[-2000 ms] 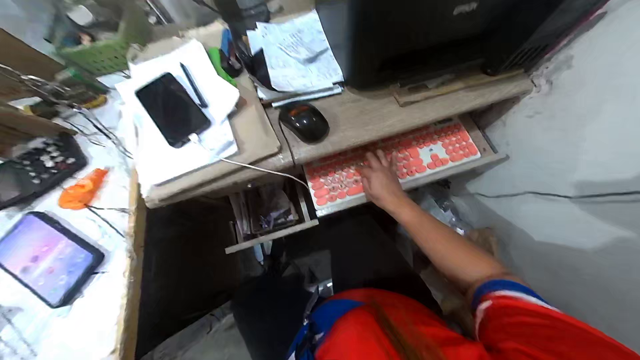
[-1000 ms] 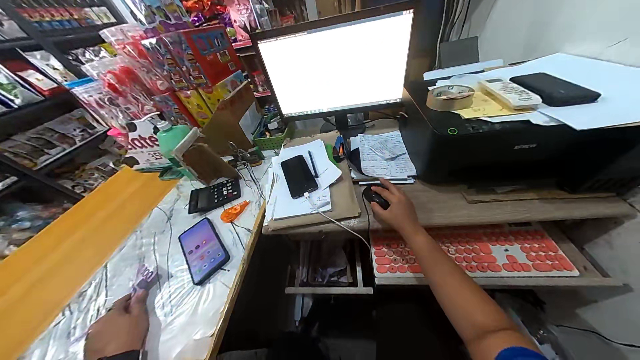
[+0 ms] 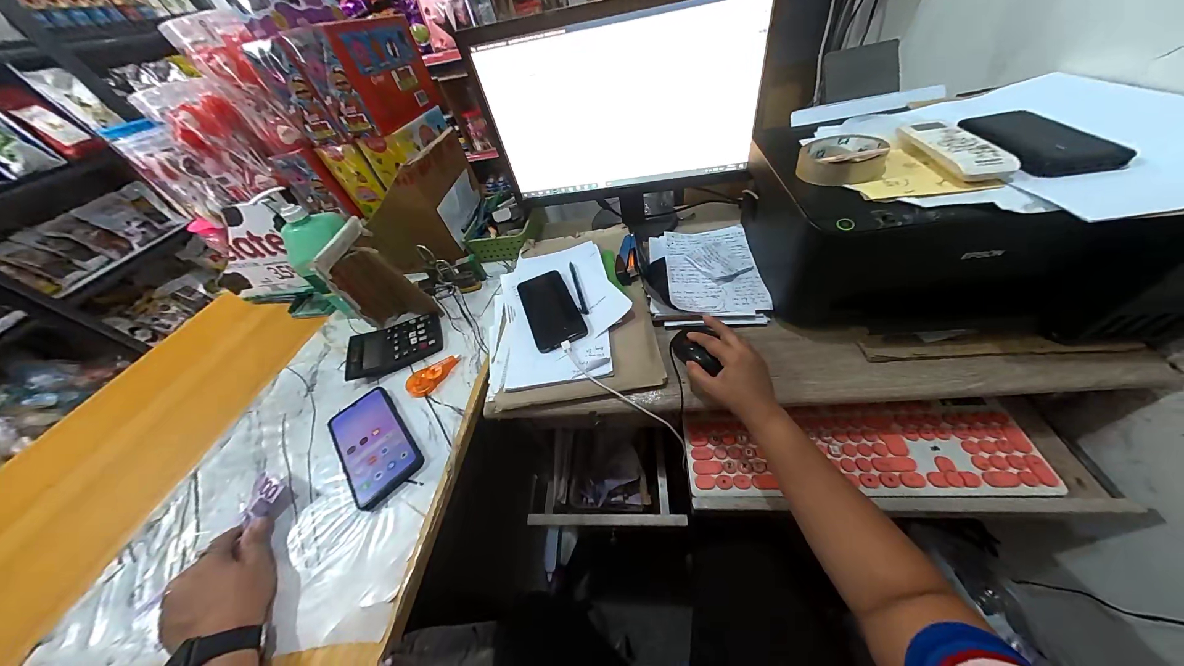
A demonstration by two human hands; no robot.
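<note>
My right hand (image 3: 735,368) rests on a black computer mouse (image 3: 696,350) on the wooden desk. On the marble-patterned counter at lower left, my left hand (image 3: 222,583) pinches a folded purple banknote (image 3: 265,498) between thumb and fingers. A smartphone with a lit screen (image 3: 375,448) lies to the right of that hand. The monitor (image 3: 624,97) shows a mostly white screen. Below the mouse, a keyboard with coral round keys (image 3: 879,449) sits on a pulled-out tray. A dark phone (image 3: 552,312) with a white cable plugged in lies on papers.
A black printer (image 3: 925,268) stands at right, with brown tape (image 3: 843,159) and a white calculator (image 3: 957,151) on top. A black calculator (image 3: 394,346), an orange correction-tape dispenser (image 3: 431,376) and a green pump bottle (image 3: 313,242) occupy the counter. An open drawer (image 3: 608,520) juts out below the desk.
Two seconds ago a hand was on the keyboard; one second ago my right hand was on the mouse, where it remains. The view has swung up and left, bringing my left hand into sight.
</note>
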